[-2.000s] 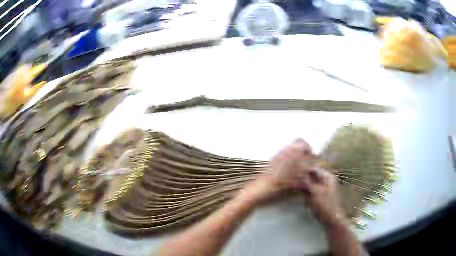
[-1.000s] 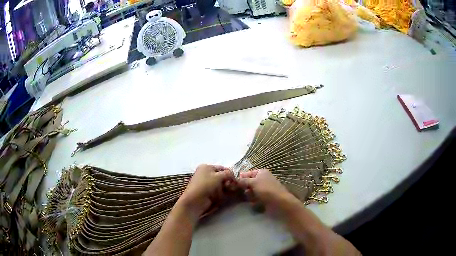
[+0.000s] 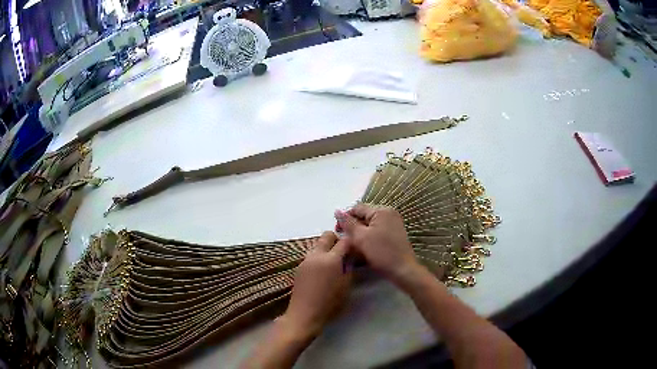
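A bundle of khaki-tan straps [image 3: 209, 288] lies across the white table, narrowed at a waist on the right and fanned out beyond it, with gold snap hooks along the fan's rim. The straps' left end is gathered, with a whitish tie [image 3: 99, 277] and a line of gold buckles beside it. My left hand [image 3: 322, 281] is closed around the waist of the bundle. My right hand [image 3: 378, 238] is at the waist too, its fingertips pinched together against my left fingers. What the right fingertips pinch is too small to tell. The tie at the waist is hidden by my hands.
A single strap [image 3: 310, 150] lies above the bundle. A tangled strap heap [image 3: 36, 230] is at the left. Farther back are a white folded sheet [image 3: 367, 85], a white fan [image 3: 234, 47] and a yellow-orange bagged bundle [image 3: 465, 29]. A pink-red and white packet [image 3: 604, 158] lies right.
The view has swung and sharpened since the first frame. Since the second, my right hand has risen and moved over the waist, covering it. My left hand has shifted slightly right and down.
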